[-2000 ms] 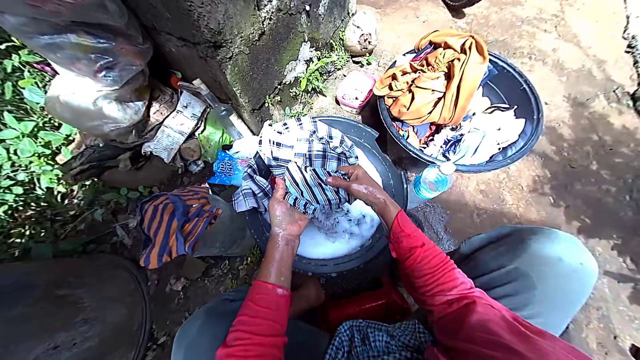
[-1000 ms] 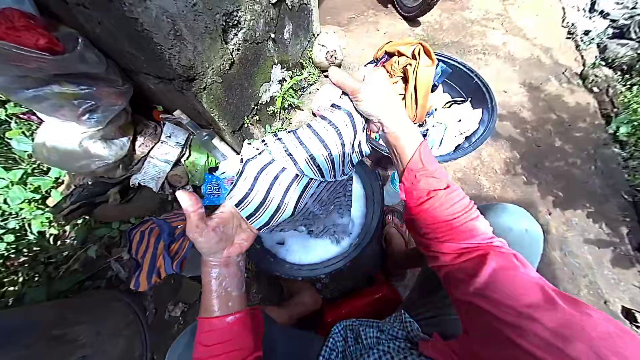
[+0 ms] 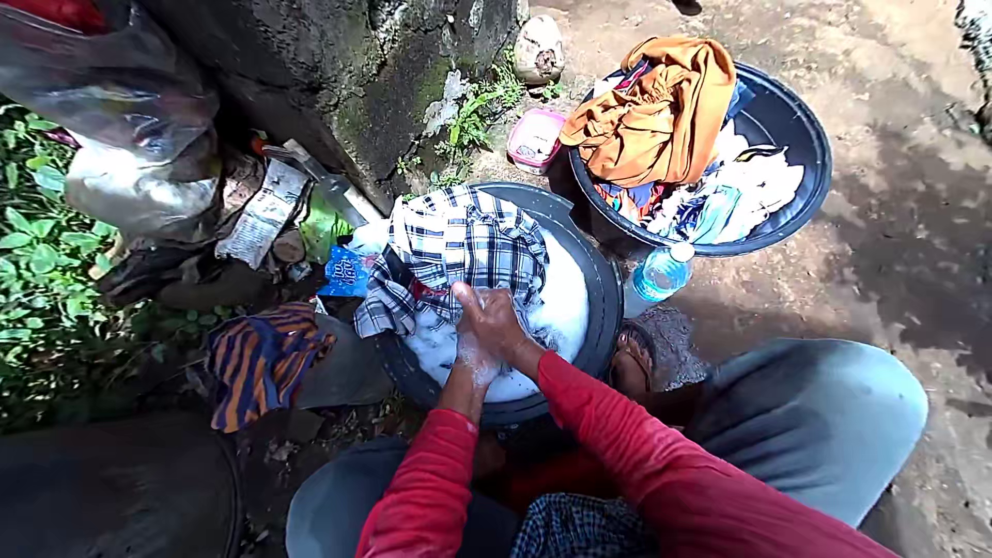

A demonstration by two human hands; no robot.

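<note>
Both my hands are together low over the front part of a black tub (image 3: 604, 302) of white suds (image 3: 566, 291). My right hand (image 3: 496, 322) lies over my left hand (image 3: 474, 353), which is wet and mostly covered. The striped cloth is largely hidden; a little dark fabric shows beside my fingers, and whether either hand grips it is unclear. Just beyond my fingers, a black, white and blue plaid cloth (image 3: 473, 240) lies across the tub's far left side and hangs over the rim.
At the upper right, a second black basin (image 3: 814, 178) holds an orange cloth (image 3: 659, 116) and white clothes (image 3: 752, 186). A plastic bottle (image 3: 663, 271) stands between the tubs, near a pink container (image 3: 535, 139). Striped cloth (image 3: 267, 356) and a blue packet (image 3: 345, 271) lie left.
A second ago my hands were wide apart, stretching a striped cloth above the tub. They have since come together low at the suds, and the cloth is no longer spread out.
</note>
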